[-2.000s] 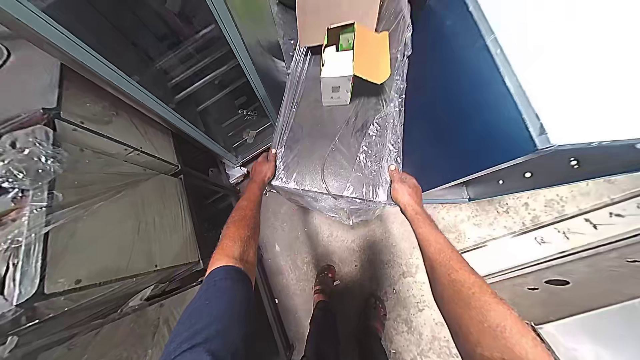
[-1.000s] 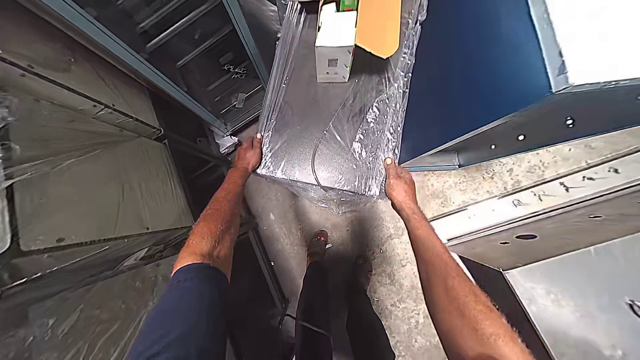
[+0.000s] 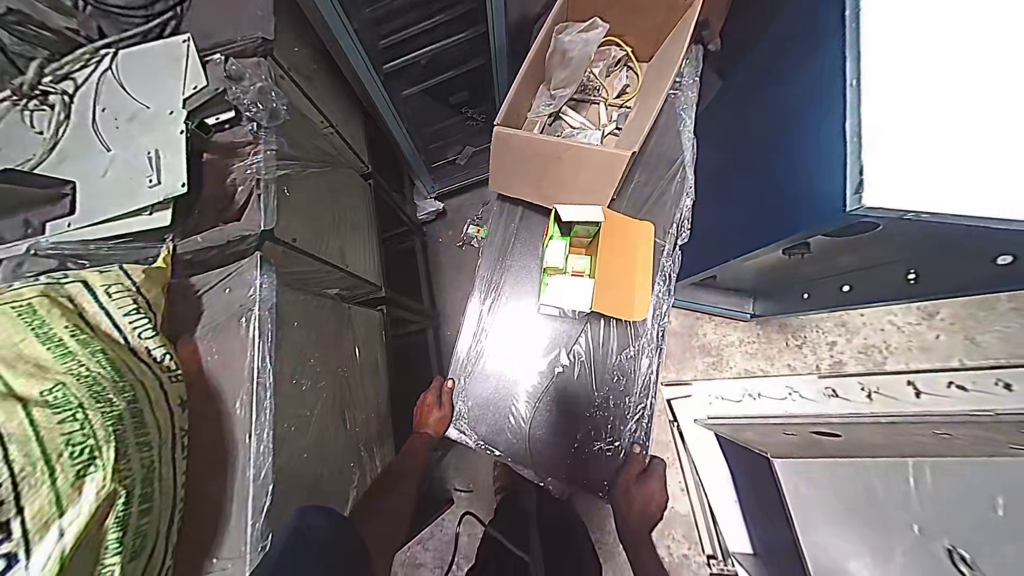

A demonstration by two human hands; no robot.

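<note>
A long grey panel wrapped in clear plastic film (image 3: 512,400) lies in front of me. My left hand (image 3: 434,408) grips its near left corner, and my right hand (image 3: 640,488) grips the near right corner, thumb on top; the fingers beneath are hidden. On the panel stands a small open carton (image 3: 566,296) with green and white boxes inside and an orange-brown flap folded out. Behind it sits a larger open cardboard box (image 3: 560,168) holding plastic bags, a yellow cable and small parts.
Film-wrapped metal cabinets (image 3: 320,368) and a printed woven sack (image 3: 72,400) are at the left. Blue sheet-metal housing (image 3: 768,160) stands at the right, above metal panels (image 3: 896,512) on the concrete floor. Part of another person's hand (image 3: 714,20) shows beyond the large box.
The view has shifted, bringing in the large box's contents and the sack. Both my hands have stayed on the panel's near corners.
</note>
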